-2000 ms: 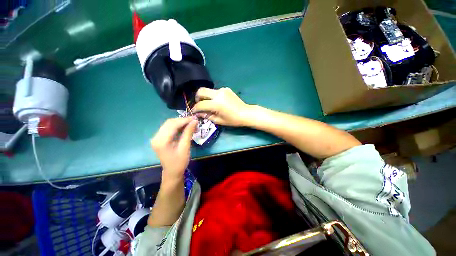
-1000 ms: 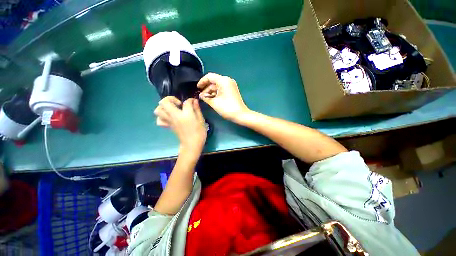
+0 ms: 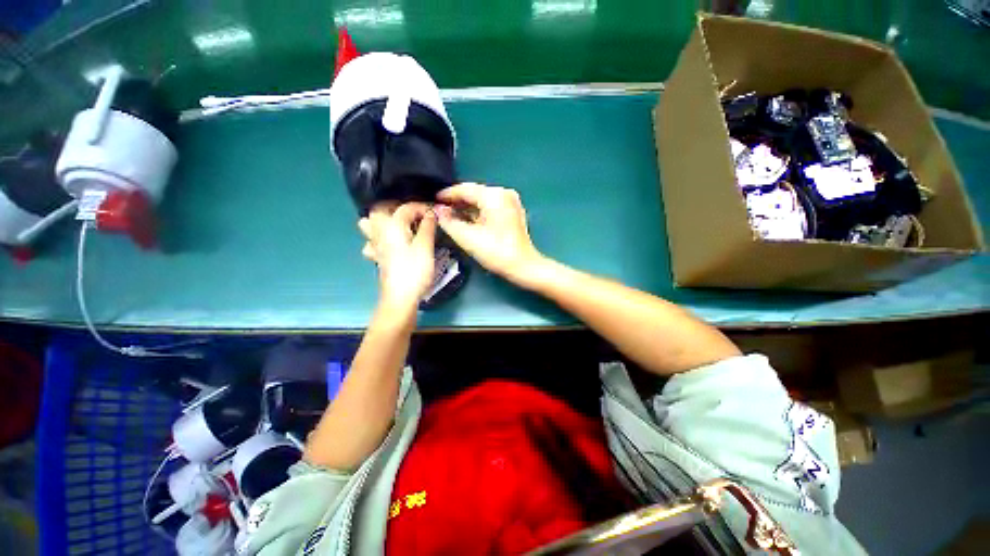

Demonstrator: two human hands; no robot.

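Observation:
A camera housing (image 3: pixel 393 119) lies on the bench in front of me, its white shell and red piece away from me, its black open end toward me. My left hand (image 3: pixel 400 248) and my right hand (image 3: pixel 485 228) meet at that open end with fingertips pinched close together. Both hold thin wire leads (image 3: pixel 433 211), small and partly hidden by the fingers. The front module (image 3: pixel 444 276) lies on the bench just below the fingers, partly covered by my left hand, its pale face and black rim showing.
An open cardboard box (image 3: pixel 700 206) full of black-and-white modules stands at right. More housings (image 3: pixel 117 163) lie at left, with a white tail cable (image 3: pixel 83 285) over the bench edge. A blue plastic crate (image 3: pixel 119 434) of housings is below left. The conveyor belt (image 3: pixel 521 49) runs behind.
The view has shifted. My hands have moved from over the module up to the housing's open end, and since one second ago their fingertips have come together at the wires.

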